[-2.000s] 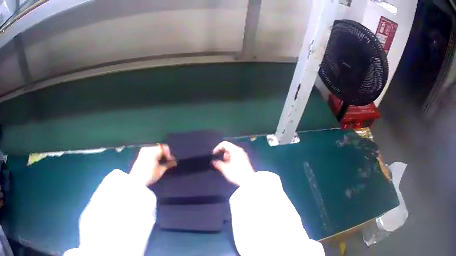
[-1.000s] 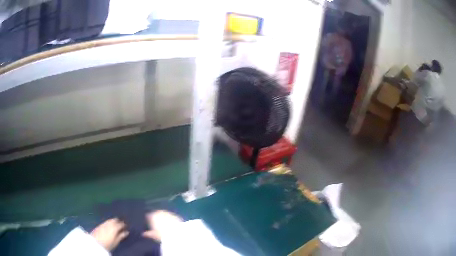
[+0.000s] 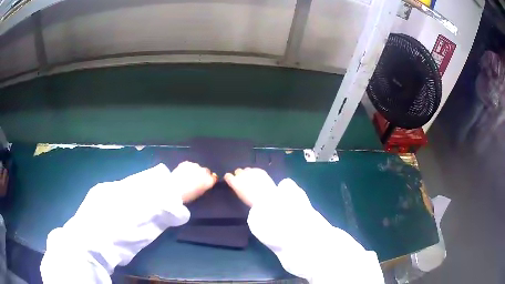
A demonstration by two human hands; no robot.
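A black box blank lies on the green bench in front of me, its far panel away from me and its near flap close to the bench's front edge. My left hand rests on the left of its middle, fingers bent. My right hand rests on the right of its middle. The two thumbs nearly meet over the blank. Whether the fingers pinch the board or only press on it is hidden. Small side flaps show beyond both hands.
The green bench has a torn seam behind the blank. A white metal post stands at its back right. A black fan is by a red stool. A white plastic bag hangs at the right end. A blurred person is far right.
The view swung right, then came back to the bench. The hands have moved closer together over the blank's middle. The near flap now lies at a slight slant.
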